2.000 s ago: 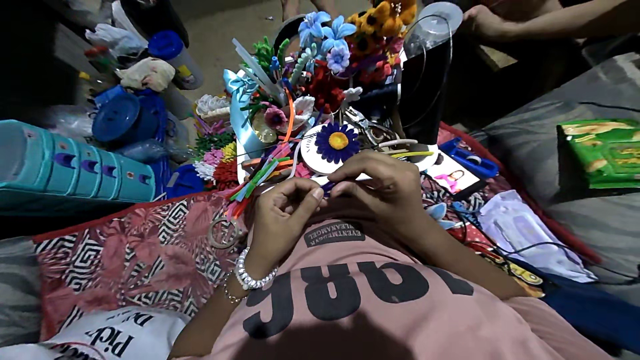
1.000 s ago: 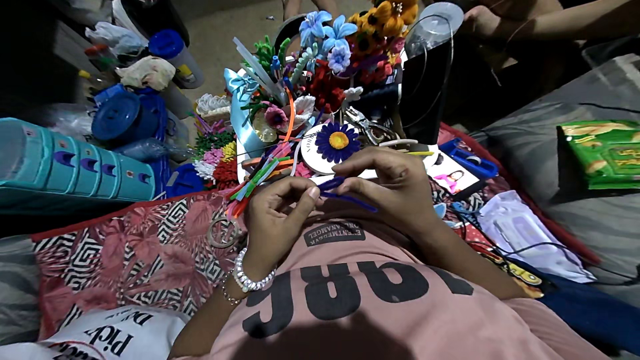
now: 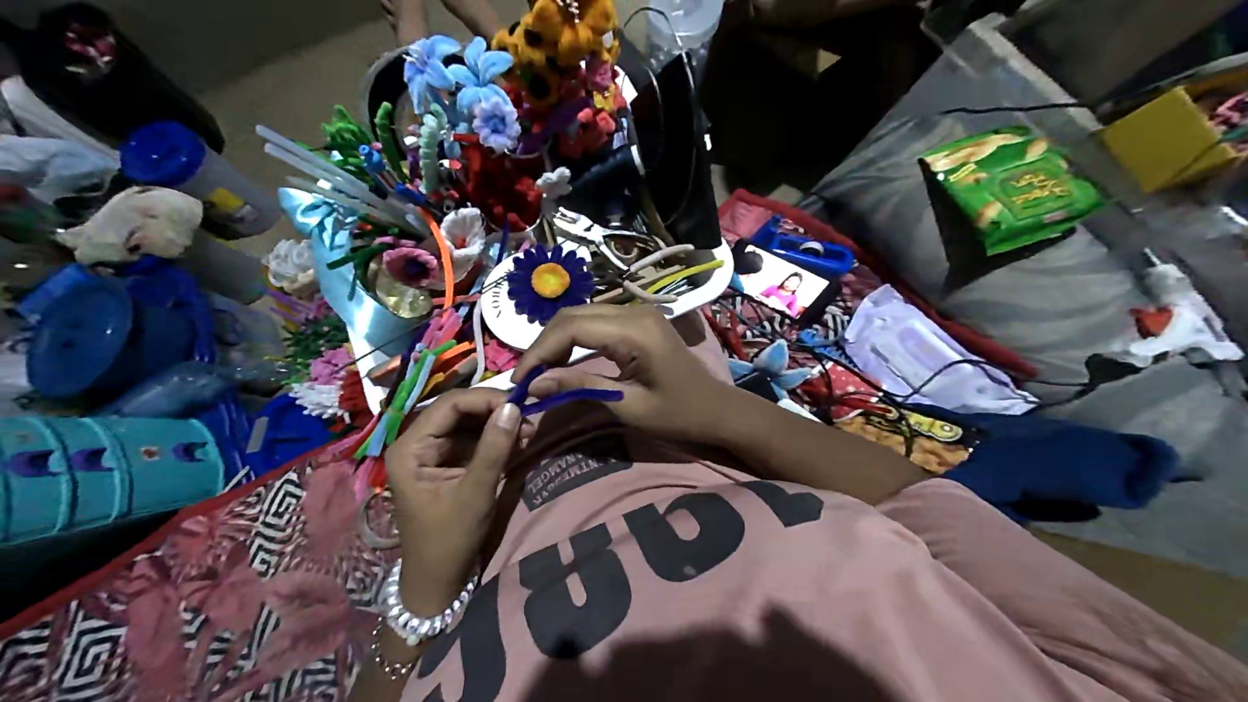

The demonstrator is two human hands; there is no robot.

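A dark blue-purple pipe cleaner (image 3: 575, 397) is bent between my hands, with one end sticking out to the right. My left hand (image 3: 453, 468) pinches its left part between thumb and index finger. My right hand (image 3: 634, 366) holds it from above, its index finger and thumb near the bend. Just beyond my fingers a dark purple pipe-cleaner flower with a yellow centre (image 3: 552, 281) lies on a white round piece (image 3: 495, 310). Scissors or pliers (image 3: 606, 237) rest behind it. Bright pipe cleaners (image 3: 408, 395) lie near my left hand.
Pipe-cleaner flowers (image 3: 478, 78) crowd the far side of the white tray (image 3: 723, 283). Teal drawers (image 3: 117, 473) stand at left. To the right are a phone with a lit screen (image 3: 788, 283), a wipes pack (image 3: 926, 346), cables and a green snack packet (image 3: 1024, 185). Another person's arm shows at the top.
A bent purple strand now shows between my fingers, where two seconds ago my hands mostly hid it. My right hand's fingers have shifted a little around it.
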